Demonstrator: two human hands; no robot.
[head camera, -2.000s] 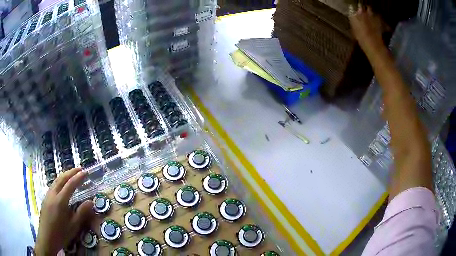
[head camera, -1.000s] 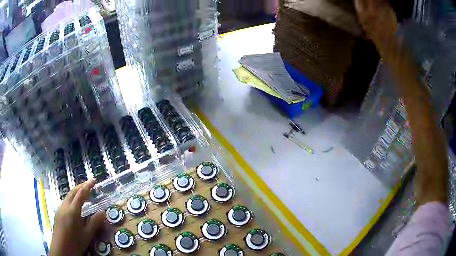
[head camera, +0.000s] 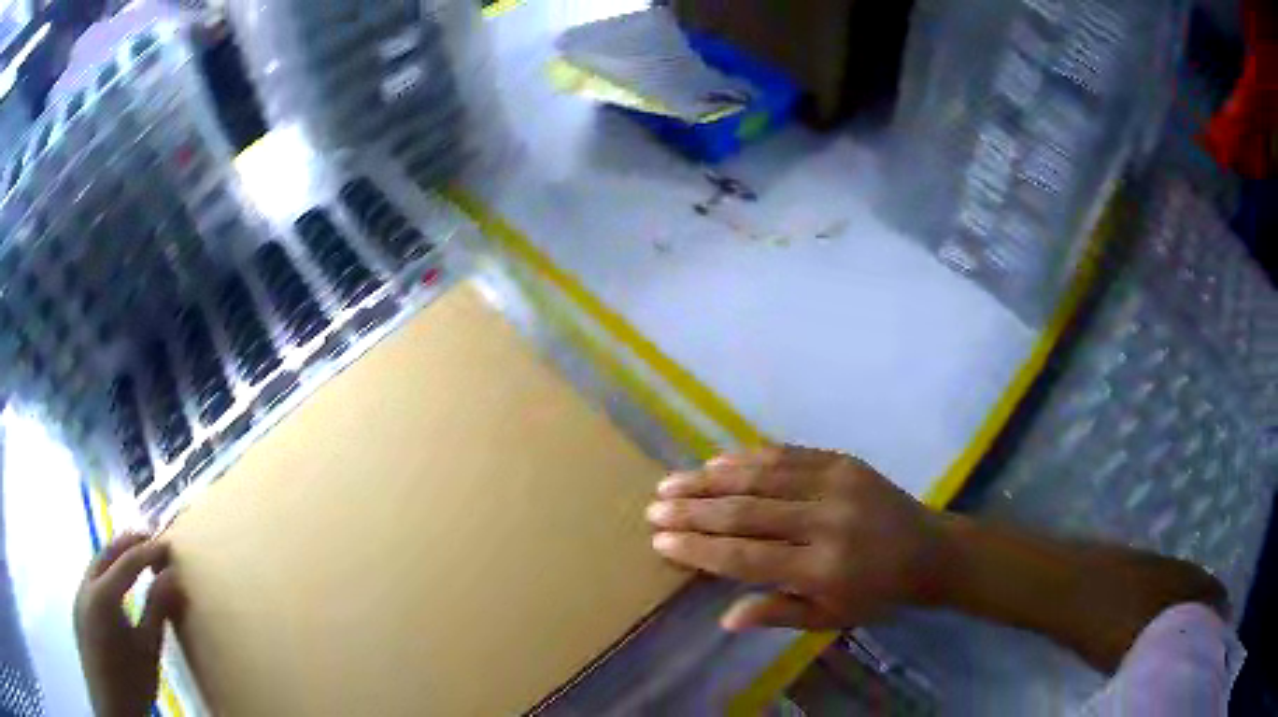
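A plain tan cardboard sheet (head camera: 421, 518) lies over the place of the flat tray and hides the round parts. My right hand (head camera: 806, 539) is palm down at the sheet's right edge, fingertips on top and thumb apart beyond the edge; no grip shows. My left hand (head camera: 124, 616) is at the sheet's left corner, partly dark and blurred; whether it grips the sheet or tray edge cannot be told. Behind the sheet, a slotted clear tray (head camera: 273, 378) holds dark discs in long rows, with a small red mark at its right corner.
Filled tray stacks (head camera: 98, 210) and a tall clear stack (head camera: 372, 98) stand behind. A blue bin (head camera: 729, 119) with papers (head camera: 652, 63) is beyond the yellow tape, near small loose tools (head camera: 722, 193) and a dark brown stack (head camera: 785, 42). Clear trays (head camera: 1009, 140) stand at right.
The cardboard sheet now covers the round parts. My right hand has come from the brown stack at the back right down to the sheet's edge. The view has shifted and the bin sits higher.
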